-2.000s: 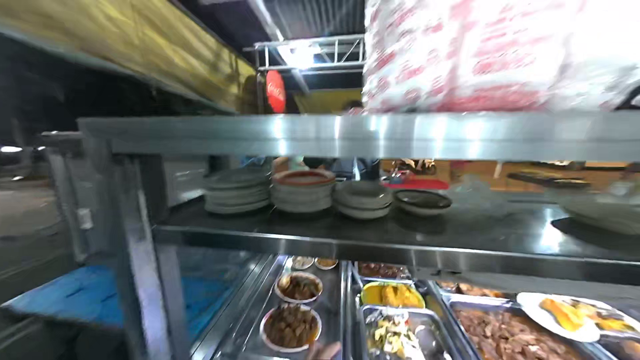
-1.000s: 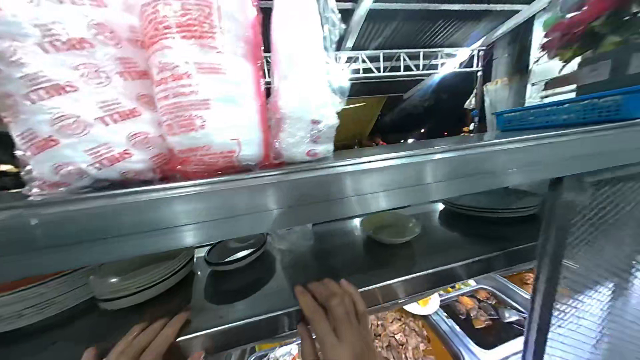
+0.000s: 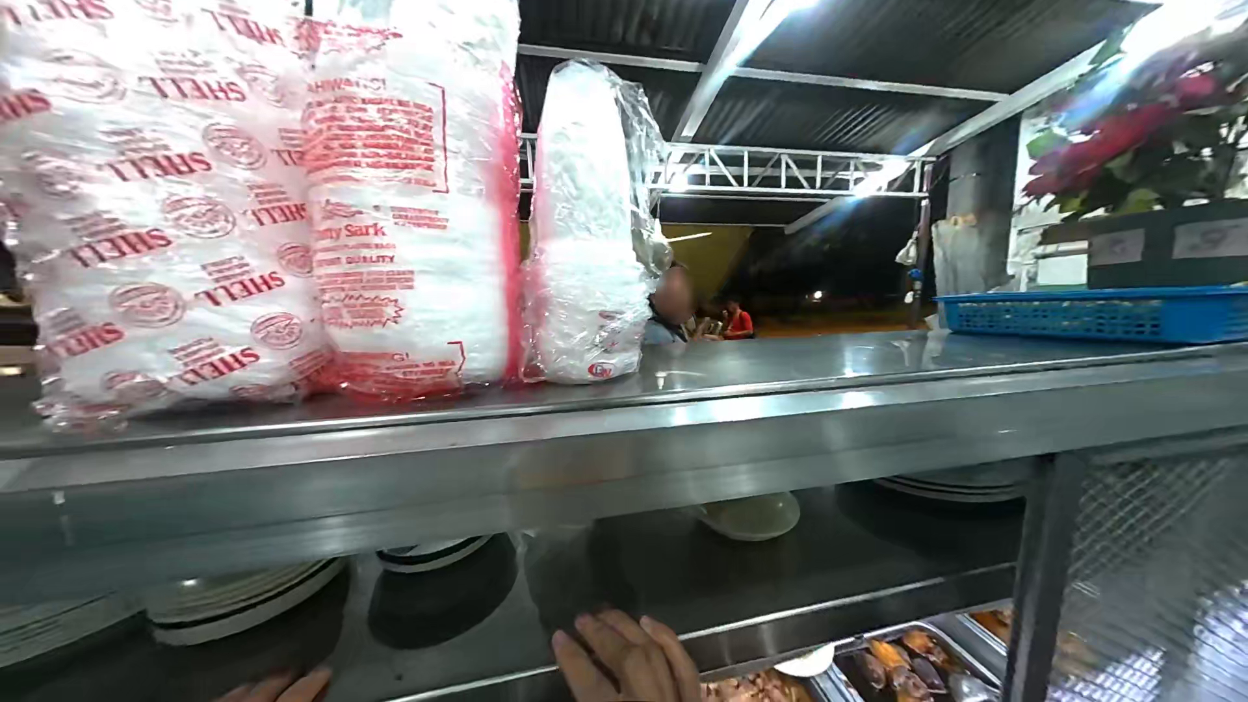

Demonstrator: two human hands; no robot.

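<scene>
My right hand [image 3: 629, 658] is at the bottom centre, fingers slightly spread at the front edge of the lower metal shelf [image 3: 673, 575]; nothing shows in it. Only a few fingertips of my left hand [image 3: 278, 687] show at the bottom edge, near that shelf, below a stack of plates [image 3: 244, 600]; the rest is out of frame. Behind my hands, a dark-rimmed dish [image 3: 434, 554] and a pale bowl [image 3: 751, 517] sit on the shelf. Below it, to the right of my right hand, are a tray of chopped meat [image 3: 756, 687] and a tray of food in dark sauce [image 3: 902, 668].
The upper metal shelf [image 3: 604, 453] crosses the view above my hands. It carries plastic-wrapped packs [image 3: 409, 214], a blue plastic basket [image 3: 1092, 317] and a flower arrangement [image 3: 1121, 146]. A metal post [image 3: 1043, 575] and mesh panel stand at right. People [image 3: 736, 320] are beyond the counter.
The view has swung right, then tilted up. Both hands came into sight at the shelf edge; since one second ago the left has slipped mostly below the frame.
</scene>
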